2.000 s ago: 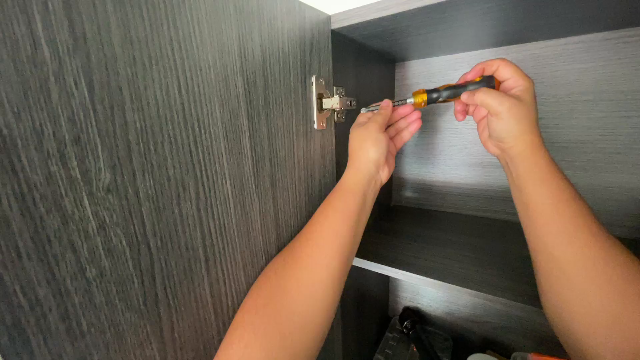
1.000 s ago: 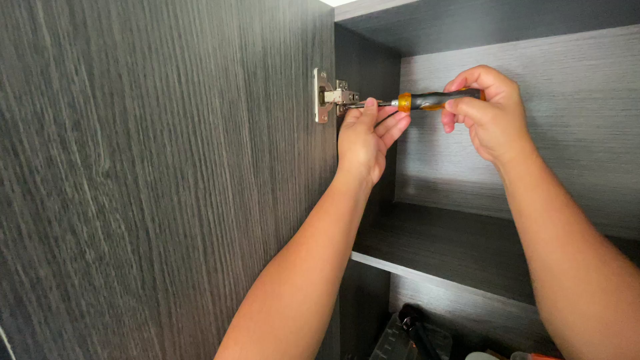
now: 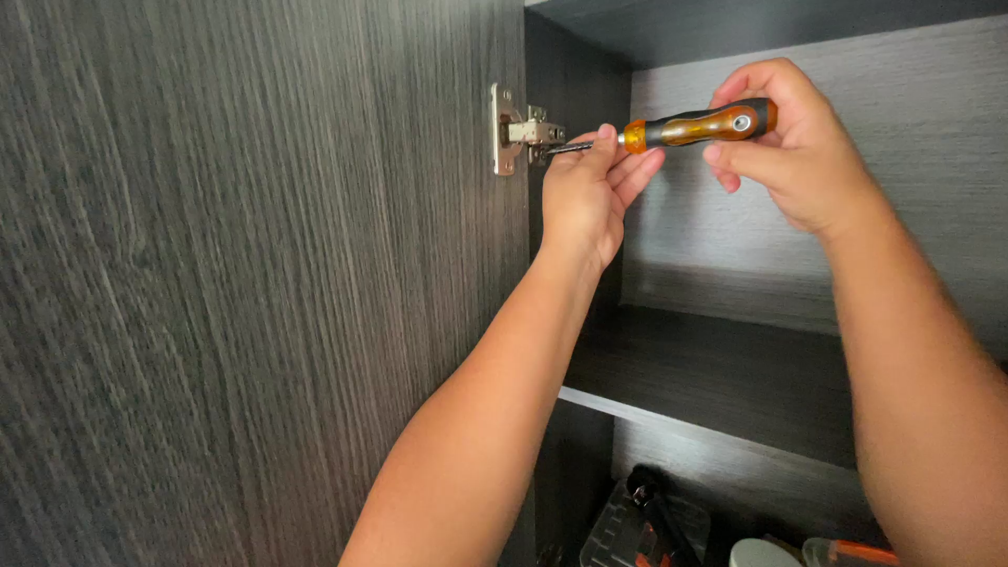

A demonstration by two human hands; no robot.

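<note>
A screwdriver (image 3: 701,126) with an amber and black handle lies nearly level, its tip at the lower part of a metal cabinet hinge (image 3: 520,131). The hinge joins the dark wood-grain door (image 3: 260,276) to the cabinet's side panel (image 3: 579,63). My left hand (image 3: 587,189) pinches the screwdriver's shaft between thumb and fingers, close to the hinge. My right hand (image 3: 795,150) is at the handle's end, thumb below it and fingers behind. The exact contact of the tip with a screw is hidden by the left fingers.
A dark shelf (image 3: 709,378) with a pale front edge runs below my hands. On the level beneath are a clear plastic case (image 3: 610,528), a black tool (image 3: 665,516), a white round lid (image 3: 762,554) and an orange item (image 3: 858,551). Another shelf (image 3: 748,27) is above.
The screwdriver's handle has turned about its axis, showing a more amber side and a round metal ring. My right fingers have loosened around it. My left hand remains by the hinge.
</note>
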